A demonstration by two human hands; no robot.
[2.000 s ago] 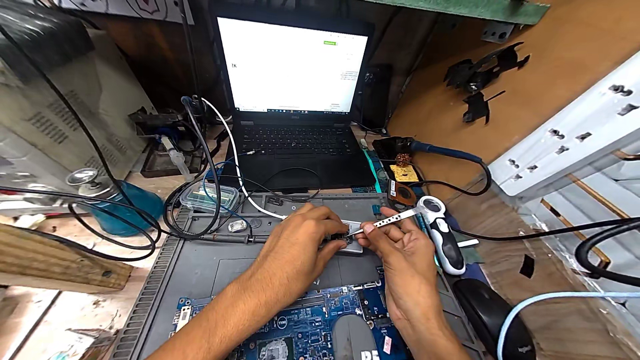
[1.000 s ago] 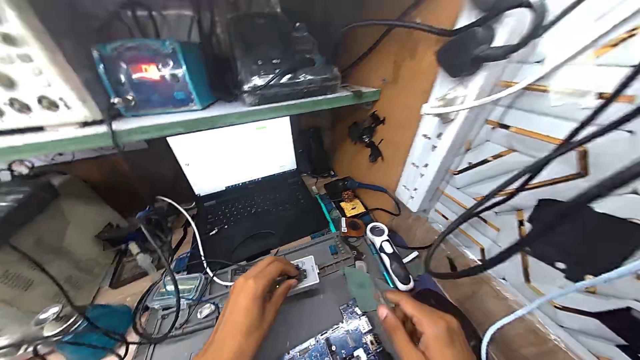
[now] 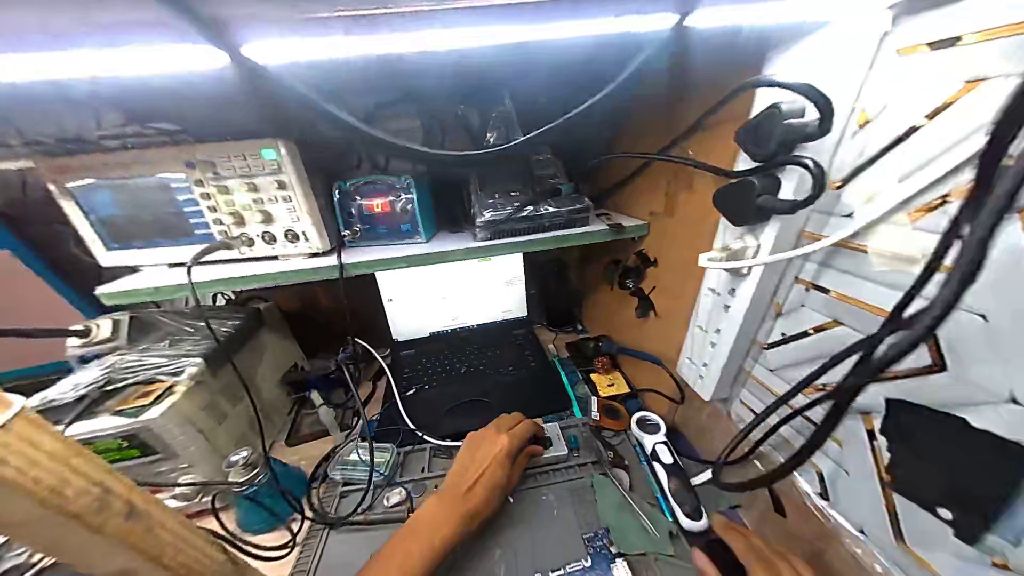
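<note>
My left hand (image 3: pixel 496 456) is at a small white box-shaped device (image 3: pixel 554 445), its curled fingertips on the dark part of the top; what lies under them is hidden. A white cable runs to the device from the left. At the bottom right, my right hand (image 3: pixel 748 552) is on a black computer mouse (image 3: pixel 718 557), partly cut off by the frame. Just above it lies a white and black handheld magnifier (image 3: pixel 676 476). Thin metal tweezers (image 3: pixel 632 500) rest on a green cloth (image 3: pixel 620 524), beside a blue circuit board (image 3: pixel 596 546) on the grey mat (image 3: pixel 520 520).
An open laptop (image 3: pixel 472 368) stands behind the mat, under a shelf (image 3: pixel 480 250) bearing an oscilloscope (image 3: pixel 192 200) and a blue device with a red display (image 3: pixel 382 210). A teal bottle (image 3: pixel 268 492) and looped black cables are at left. Thick black cables (image 3: pixel 880 344) hang at right.
My right hand has let go of the thin metal tool and moved right to the mouse. My left hand remains by the white device. The view has tilted up strongly.
</note>
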